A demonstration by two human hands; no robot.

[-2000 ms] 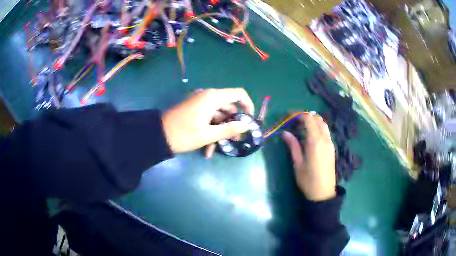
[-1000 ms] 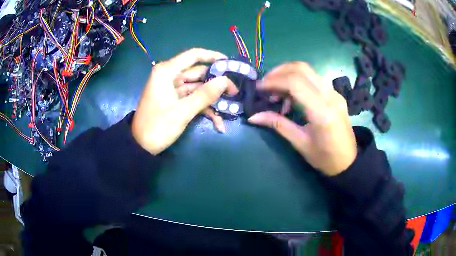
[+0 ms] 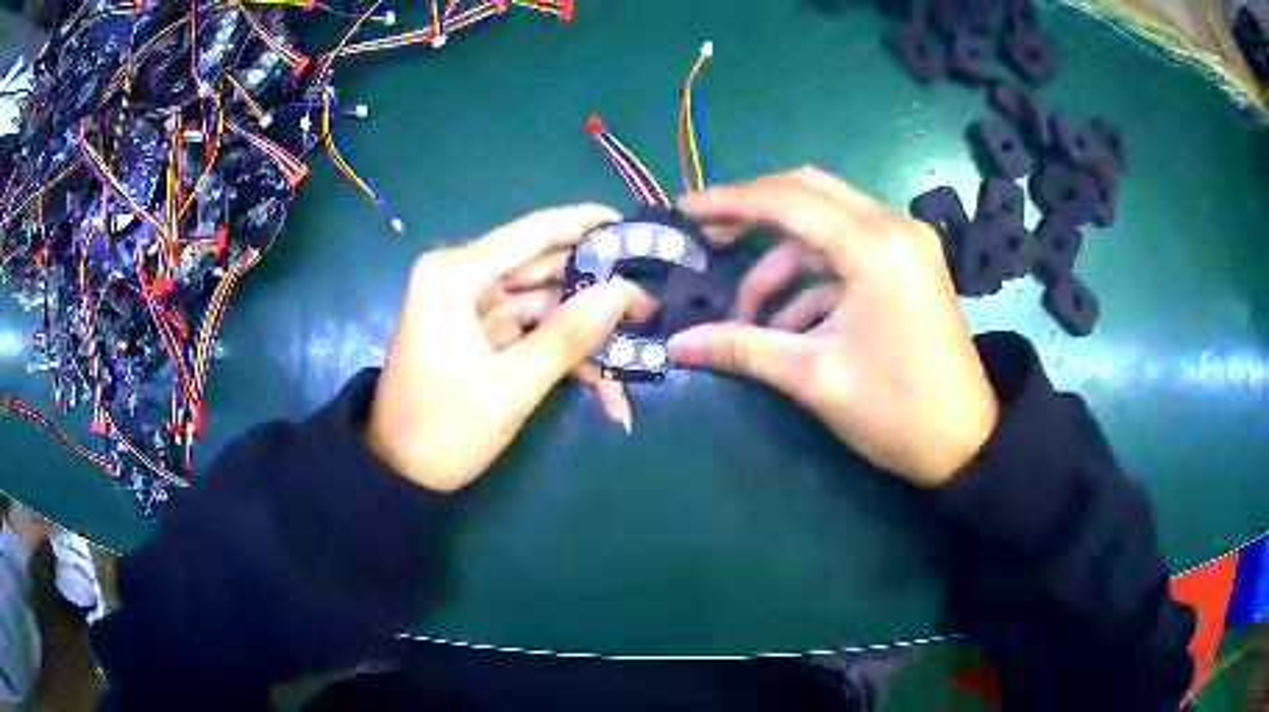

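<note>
My left hand (image 3: 508, 341) grips the left side of a round black LED ring board (image 3: 642, 245), its thumb over the centre. Pale curved strips with round white spots show on the board's upper and lower parts. A black pad (image 3: 695, 295) lies against the board's right part. My right hand (image 3: 835, 327) holds the pad and the board's right edge, its thumb at the lower strip. Two cable leads (image 3: 693, 125), one red-tipped and one white-tipped, stick out from the board's top. The pad's far side is hidden by my fingers.
A large pile of wired boards (image 3: 132, 209) lies at the left of the dark green tabletop (image 3: 668, 543). A loose heap of black pads (image 3: 1023, 230) lies at the right. Red and blue objects (image 3: 1214, 612) show beyond the near right edge.
The view has swung round since the oldest frame. My right hand has come from holding a cable end to the board, with a black pad. Since the middle frame, the pad lies flatter on the board.
</note>
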